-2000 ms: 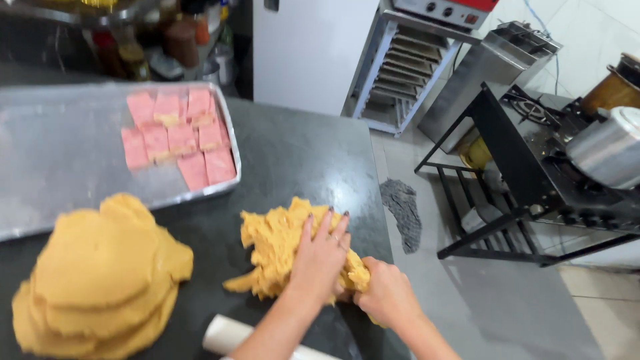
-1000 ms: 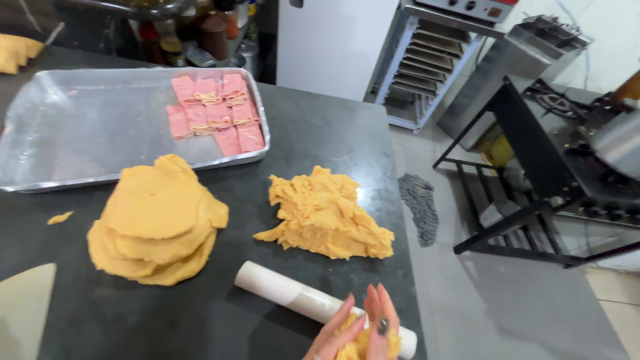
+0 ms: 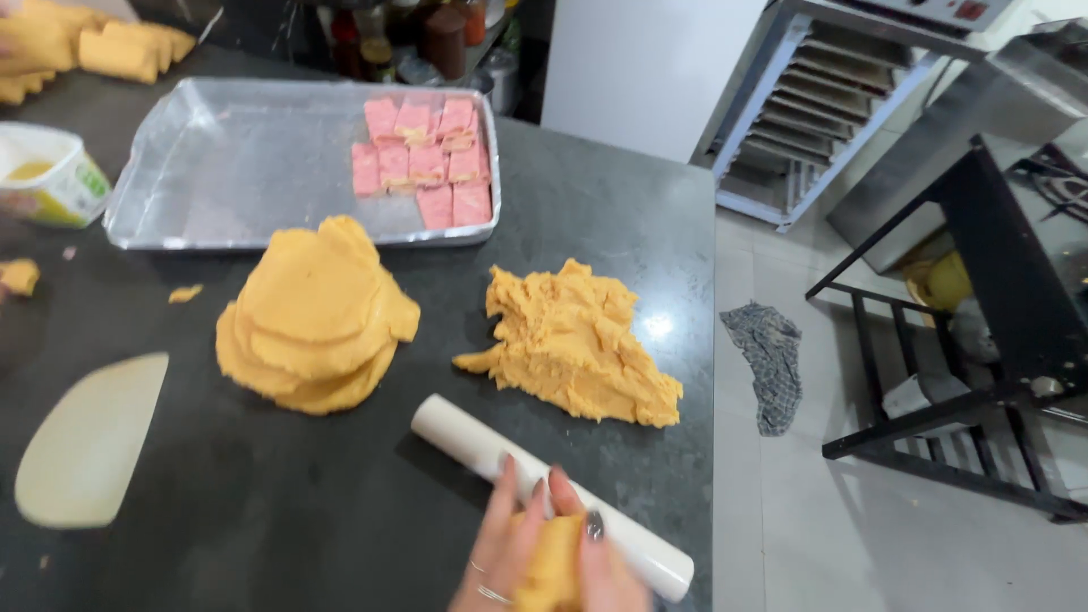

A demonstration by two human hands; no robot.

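Both my hands, the left (image 3: 510, 540) and the right (image 3: 595, 557), close around a lump of yellow-orange dough (image 3: 551, 561) at the bottom of the view. Just beyond my fingers a white rolling pin (image 3: 459, 433) lies diagonally on the dark countertop, partly covered by my fingertips. Past the pin sits a large rough mass of the same dough (image 3: 578, 340). A pile of flattened dough rounds (image 3: 314, 314) stands to its left. Behind the pile, a metal baking tray (image 3: 255, 240) holds folded pink slices (image 3: 427, 164) at its right end.
On the left lie a pale plastic scraper (image 3: 93, 446), a dough scrap (image 3: 184, 293) and an open plastic tub (image 3: 76, 183). More dough pieces (image 3: 119, 51) are at the far left. The counter's right edge drops to a floor with a crumpled cloth (image 3: 769, 365) and a black stove stand (image 3: 977, 255).
Two seconds ago my hands were in the large dough mass; now they hold a separate lump near the rolling pin. The view has shifted toward the left side of the counter.
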